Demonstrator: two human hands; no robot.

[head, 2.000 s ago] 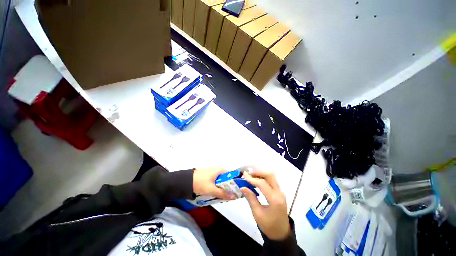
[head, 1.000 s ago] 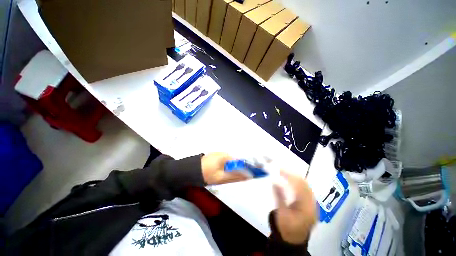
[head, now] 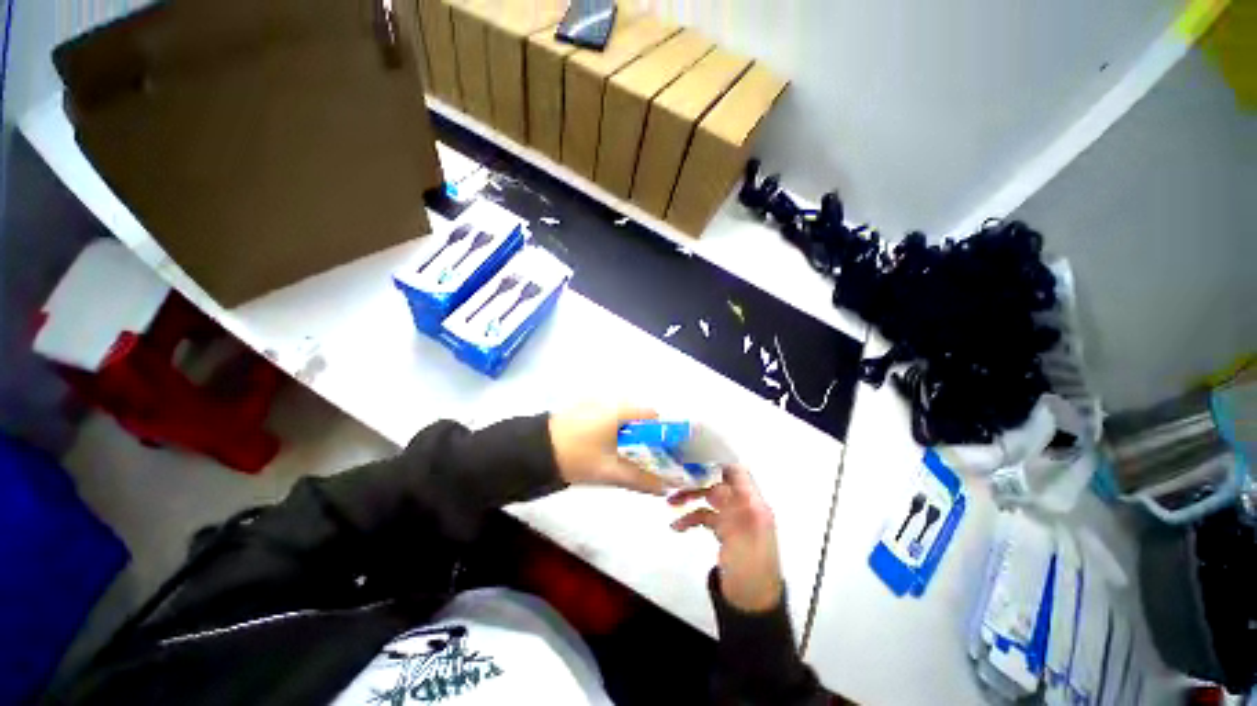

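Note:
My left hand (head: 596, 447) holds a small blue-and-white retail box (head: 653, 436) above the front edge of the white table. The box end with a blue flap faces up and right; its inside is too blurred to tell. My right hand (head: 738, 531) is just right of and below the box, fingers bent with the fingertips at its lower right end. Whether it grips anything is unclear. Two stacks of finished boxes (head: 507, 306) stand side by side, picture side up, on the white table (head: 620, 361).
A large brown carton (head: 262, 152) stands at left, with narrow brown boxes (head: 716, 155) along the wall. A heap of black cables (head: 965, 324) lies at right. Below it are a flat carton blank (head: 920, 524) and a blank pile (head: 1027, 607). Scraps dot the black strip (head: 607, 248).
My right hand moved away to the right, blurred, then came back to the box's end. My left hand kept hold of the box. The camera view has shifted slightly.

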